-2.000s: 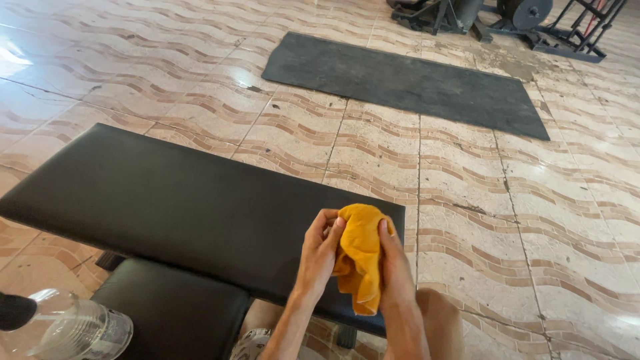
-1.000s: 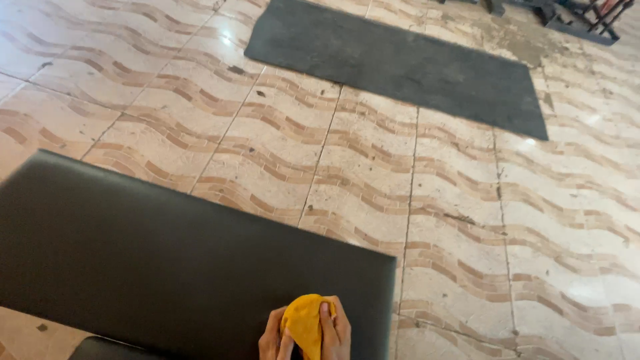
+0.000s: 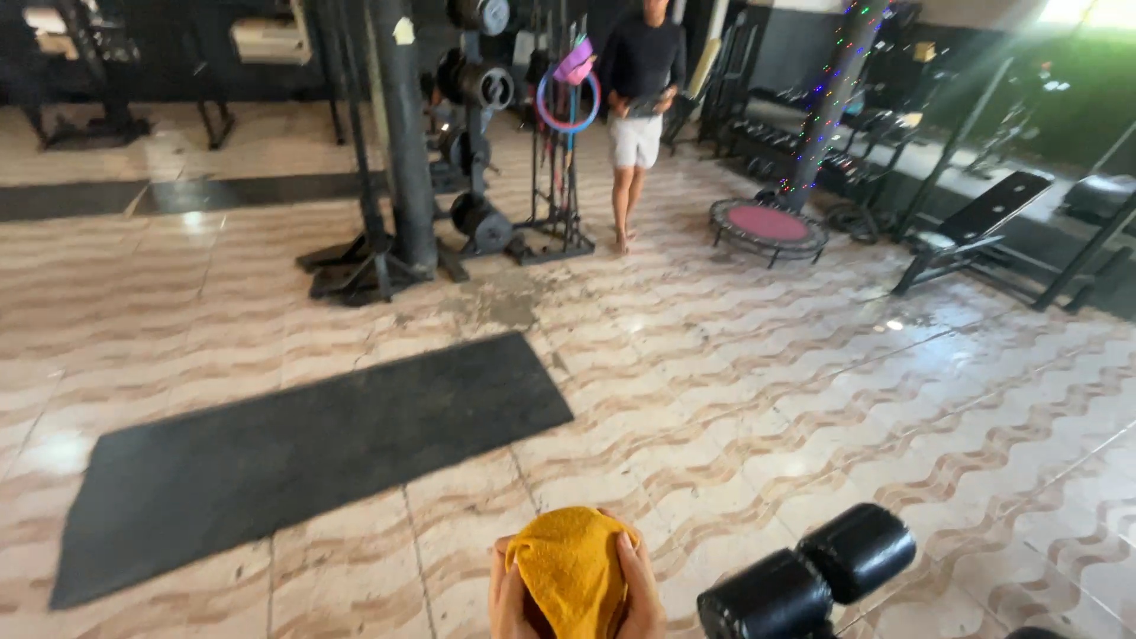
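Observation:
A bunched yellow cloth point(image 3: 572, 568) is at the bottom middle of the head view, between both hands. My left hand point(image 3: 508, 590) grips its left side, with the fingers partly behind the fabric. On the right side, my right hand point(image 3: 641, 581) holds it with the thumb on the front. Whether anything is wrapped in the cloth cannot be seen. Two black padded rollers point(image 3: 808, 568) of gym equipment stand just right of my right hand.
A black rubber mat point(image 3: 311, 461) lies on the tiled floor. Beyond it are a post with a weight rack point(image 3: 479, 160), a mini trampoline point(image 3: 768, 224) and an inclined bench point(image 3: 998, 209). A person point(image 3: 639, 89) in a dark top stands near the rack.
The view has swung up and to the right; the black bench has left it, and a person, a trampoline and padded rollers now show. Both hands still hold the yellow cloth.

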